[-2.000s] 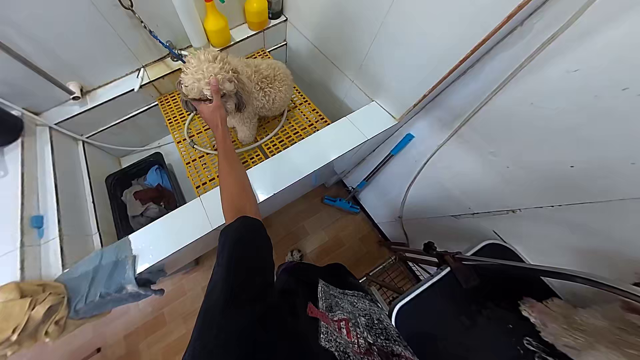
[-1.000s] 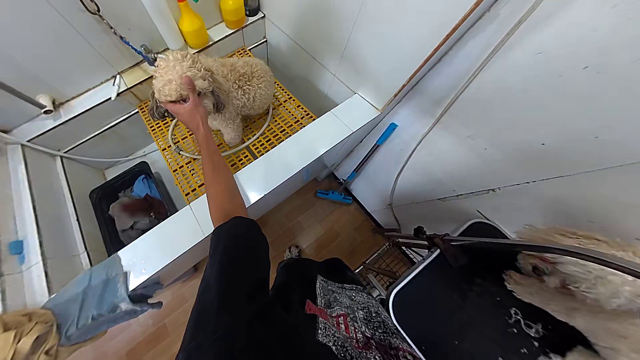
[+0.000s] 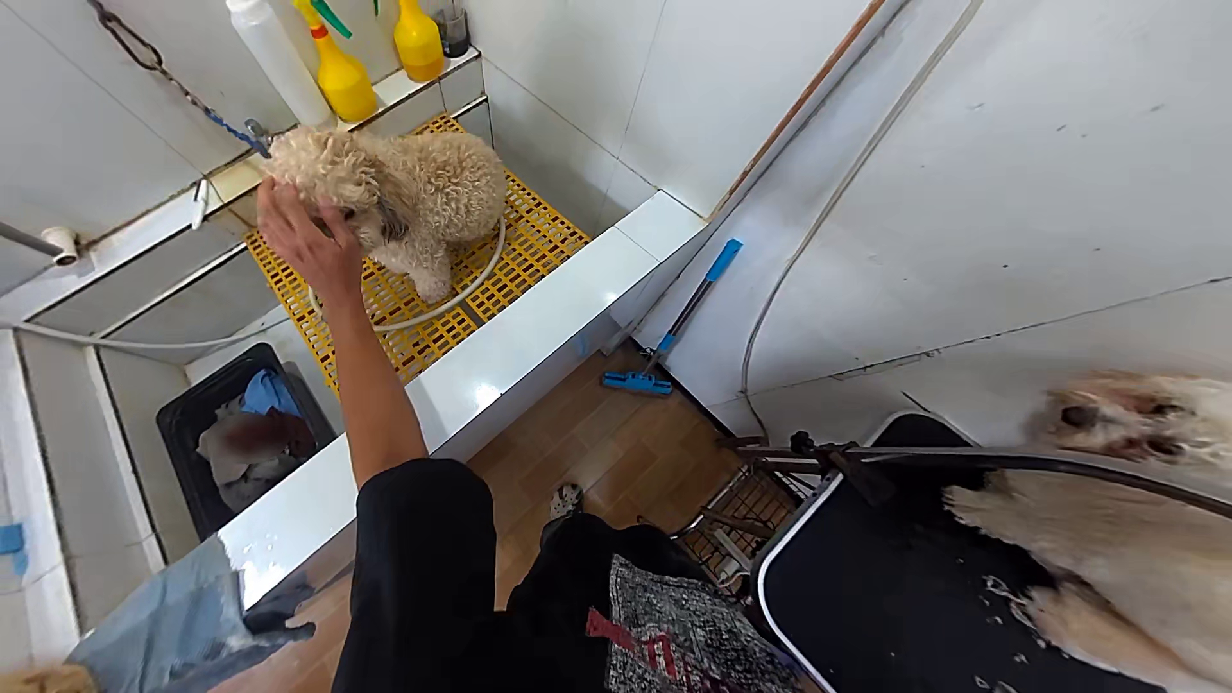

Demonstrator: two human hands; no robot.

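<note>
A curly cream dog is on a yellow slatted plastic grate in a tiled tub, its body turned to the right. My left hand is at the dog's face, with the fingers and thumb around its muzzle, which the hand mostly covers. A metal chain with a blue cord runs down to the area behind the dog's head. A pale hose curves over the grate around the dog's front. My right hand is out of view.
Yellow spray bottles and a white bottle line the back ledge. A black bin holds cloths. A blue-headed squeegee leans on the wall. Another light-coated dog lies on a black table at right, behind a metal bar.
The view has shifted, and more of the dog on the black table shows, with its face now visible. My left hand stays at the curly dog's muzzle.
</note>
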